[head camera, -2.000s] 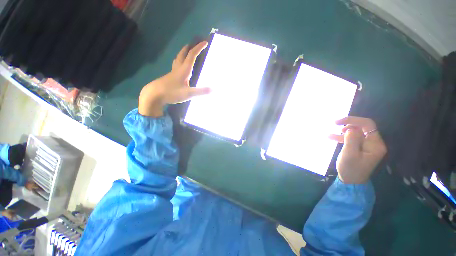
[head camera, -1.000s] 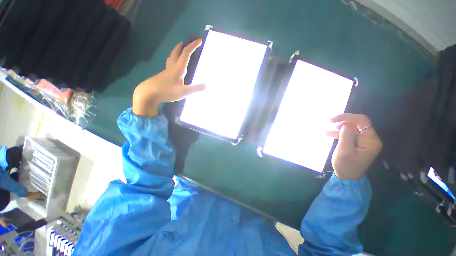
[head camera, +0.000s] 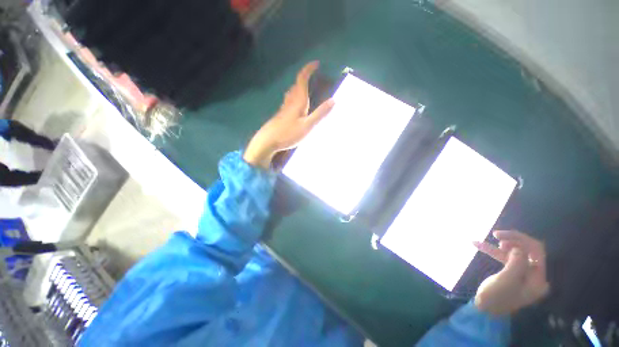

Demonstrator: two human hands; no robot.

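Two tablets with glaring white screens lie side by side on a black carrier (head camera: 406, 175), with a dark gap between them and small pale bits at the corners. My left hand (head camera: 288, 129) is at the left edge of the left tablet (head camera: 353, 144), fingers spread, thumb over the screen's edge. My right hand (head camera: 517, 272) is at the lower right of the right tablet (head camera: 449, 213), one fingertip over its screen, other fingers bent. Whether the fingertip touches the glass cannot be told. Neither hand grips anything.
A thick black stack (head camera: 163, 47) stands at the upper left of the green bench mat (head camera: 312, 271). A reddish sheet (head camera: 129, 88) and crinkled clear plastic (head camera: 161, 120) lie by the bench edge. Another lit screen (head camera: 592, 332) shows lower right. A pale tote (head camera: 71, 179) and slotted rack (head camera: 71, 291) stand on the floor.
The view has turned and shifted, so the tablets appear lower and further right. My left hand's fingers are higher beside the left tablet. My right hand's fingertip is nearer the right tablet's lower right edge.
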